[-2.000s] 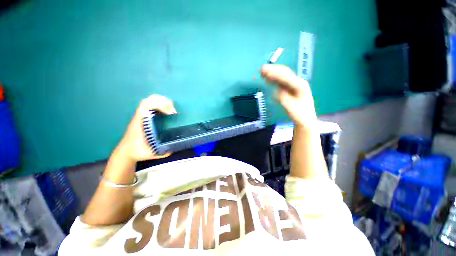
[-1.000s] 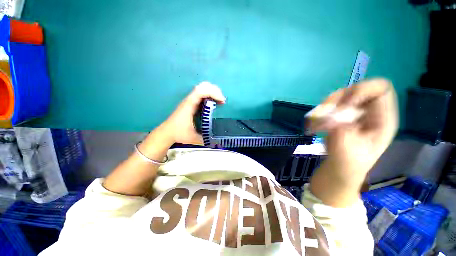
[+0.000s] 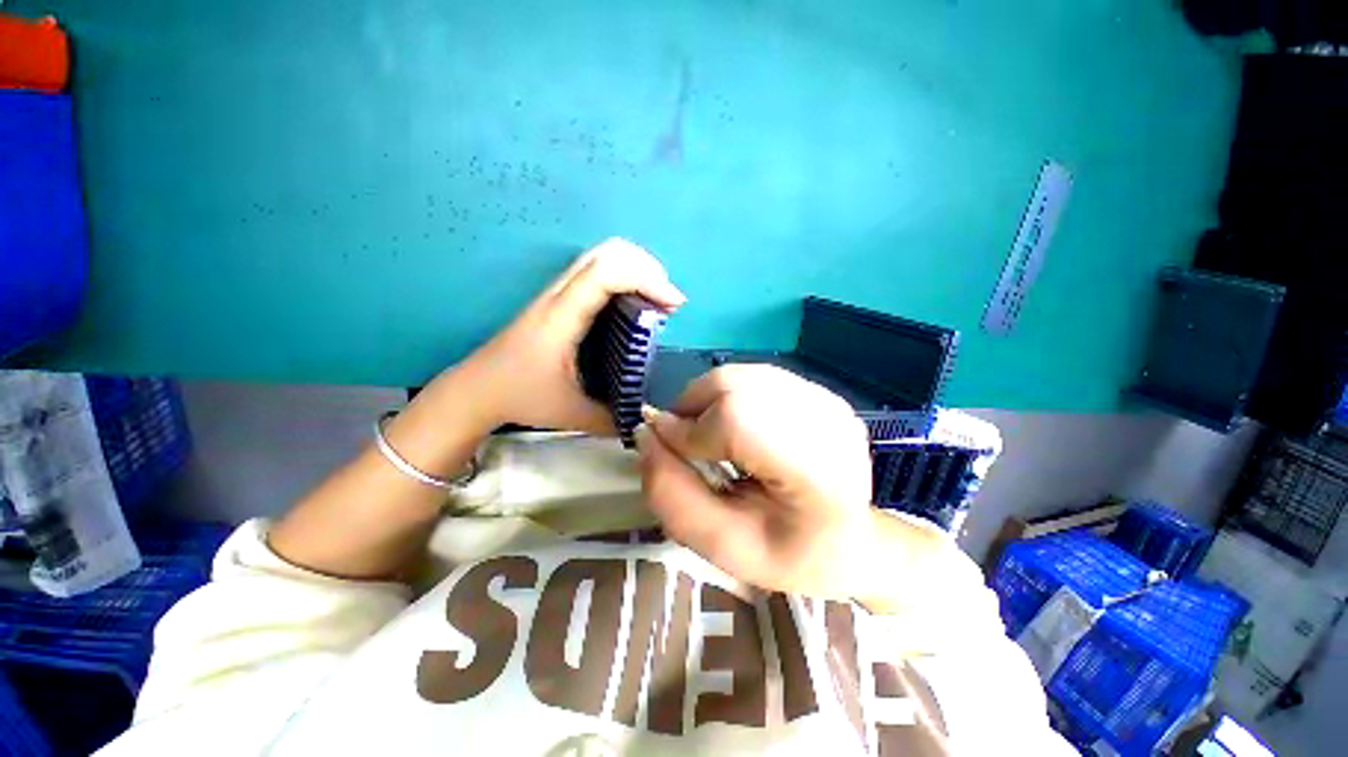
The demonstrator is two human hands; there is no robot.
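A black finned heat sink housing (image 3: 883, 355) is held at the near edge of the green table, its open side facing away from me. My left hand (image 3: 569, 333) grips its left side wall, thumb over the top. My right hand (image 3: 769, 481) is at the lower left corner of the housing, fingertips pinched against the fins and hiding part of its near side. A small light tip shows at the pinched fingers; most of the hand pick is hidden in the hand.
A pale ruler-like strip (image 3: 1027, 247) lies on the green mat (image 3: 444, 119). Another black housing (image 3: 1212, 348) stands at the right edge, near black stacks (image 3: 1301, 192). A packing crate with housings (image 3: 924, 476) is below. Blue crates (image 3: 1116, 629) stand right; a blue dispenser (image 3: 42, 222) left.
My right hand took the small pick from beside the strip, then moved left and down onto the fins at the housing's left corner. My left hand keeps its hold.
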